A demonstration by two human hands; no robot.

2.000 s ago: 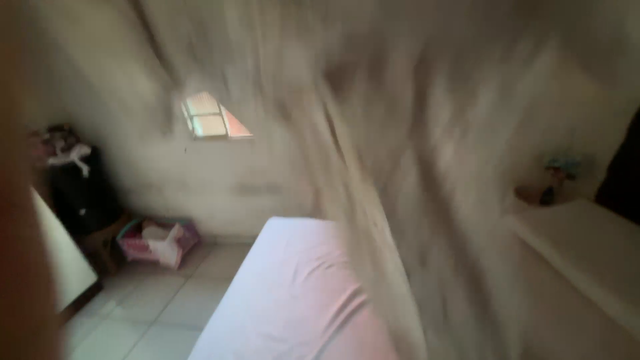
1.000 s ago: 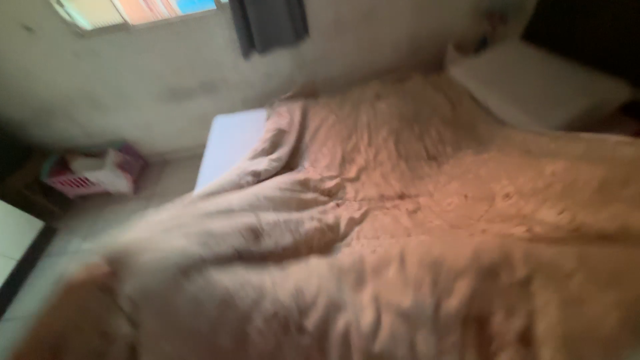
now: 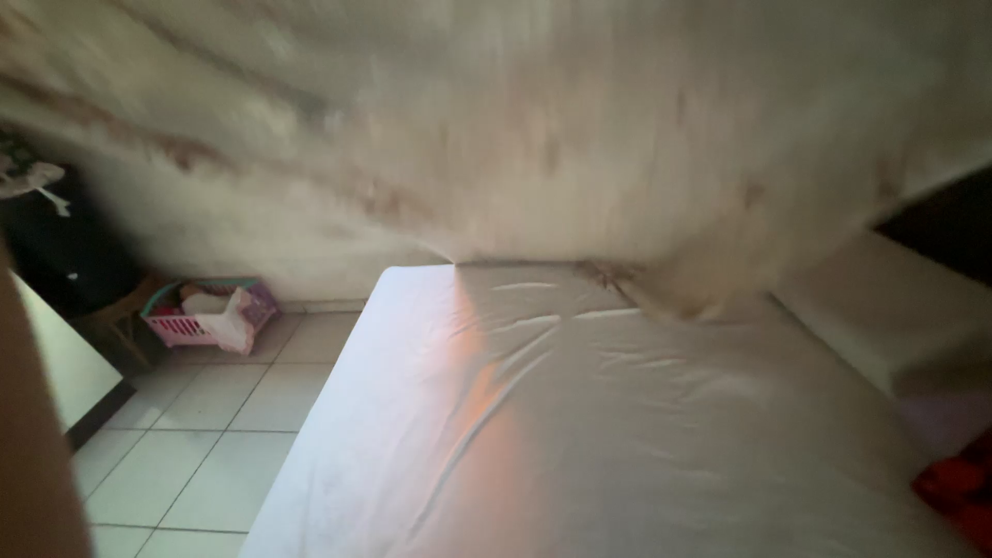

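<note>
A large patterned blanket or cover [image 3: 542,147], blurred by motion, hangs raised in the air across the upper half of the head view. Its lower edge dips close to the far part of a bed with a pale fitted sheet [image 3: 620,434], which has creases and a strip of orange light. Neither of my hands can be made out. A blurred brown shape runs down the left edge, and I cannot tell what it is.
A pink toy crib [image 3: 205,318] with cloth in it stands on the tiled floor [image 3: 201,411] left of the bed. Beside it is a dark object [image 3: 70,240]. A white panel [image 3: 62,356] stands at the left, and a red and black item [image 3: 961,488] lies at the right edge.
One second ago the blanket lay spread over much of the bed; now it is up in the air and the sheet shows. Two seconds ago it was also raised.
</note>
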